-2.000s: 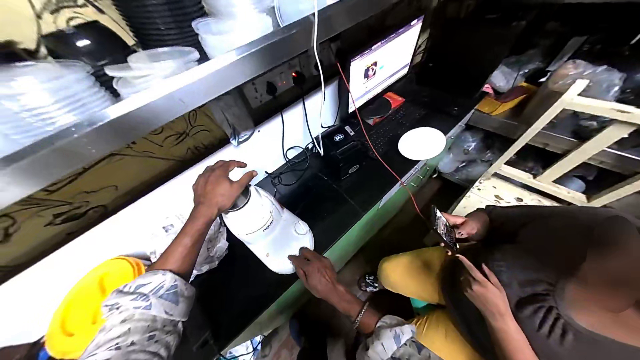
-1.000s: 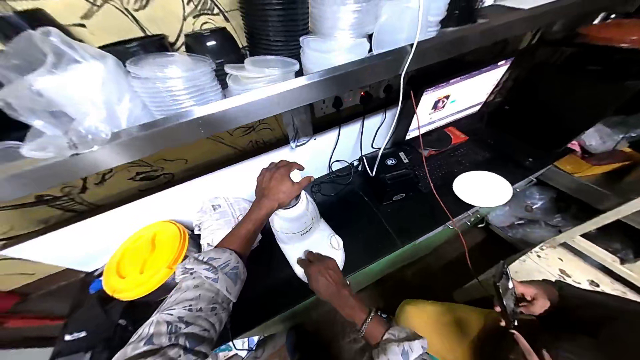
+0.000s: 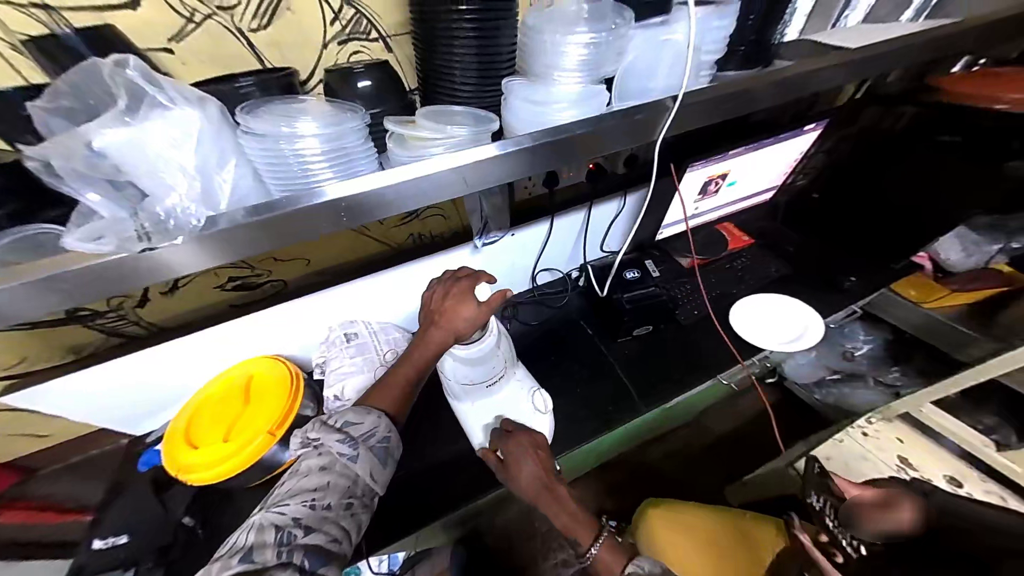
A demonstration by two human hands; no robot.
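A white mixer-grinder base (image 3: 500,392) stands on the black counter. My left hand (image 3: 458,306) rests over the top of the jar part on it, fingers curled across the lid and thumb spread to the right. With a bracelet at the wrist, my right hand (image 3: 522,462) touches the lower front of the base, where its fingertips meet the control side. What those fingers grip is hidden. A printed cloth or paper bundle (image 3: 362,360) lies just left of the mixer, beside a dark tub with a yellow lid (image 3: 234,420).
Overhead runs a metal shelf (image 3: 344,204) with stacked plastic containers (image 3: 308,144). Right of the mixer are cables, a small black printer (image 3: 638,300), a keyboard, a lit monitor (image 3: 740,180) and a white plate (image 3: 776,322). A seated person holds a phone (image 3: 832,512) at lower right.
The view has swung, bringing more of the shelf and the yellow-lidded tub into sight. Both my hands remain at the mixer, the left on top and the right at its lower front.
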